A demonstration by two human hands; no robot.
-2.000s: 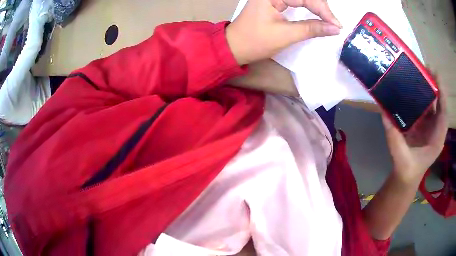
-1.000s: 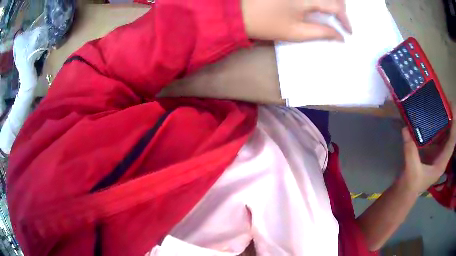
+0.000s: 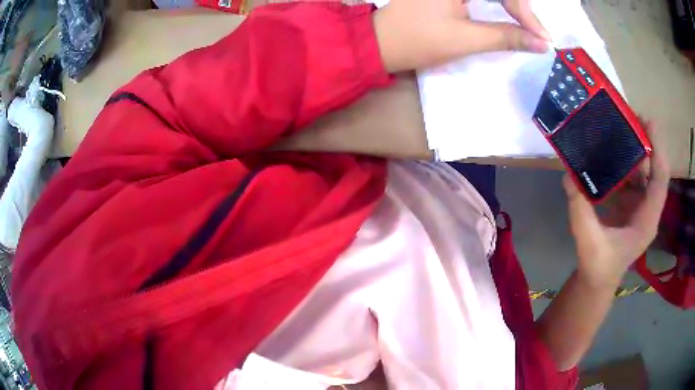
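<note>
A portable radio (image 3: 590,126) with red edges, a keypad and a dark speaker grille is tilted over the right side of the white sheets (image 3: 488,110). My right hand (image 3: 617,221) holds it from below by its lower end, face up. My left hand (image 3: 457,34) is over the sheets at the top, partly cut off by the picture's edge. Its thumb and a finger come together close to the radio's upper corner; whether they pinch anything is unclear. The sheets lie in a flat stack at the table's near edge.
The brown tabletop (image 3: 358,122) shows around the sheets. A clear bag with dark contents (image 3: 80,34) and a white-wrapped bundle (image 3: 27,160) are at the left. A red box (image 3: 222,4) shows at the top edge. A red thing (image 3: 670,286) hangs at the right.
Since one second ago, my right hand has brought the radio left and slightly up, tilting it more. My left hand has moved slightly right, toward the radio. The sheets looked lifted and skewed two seconds ago.
</note>
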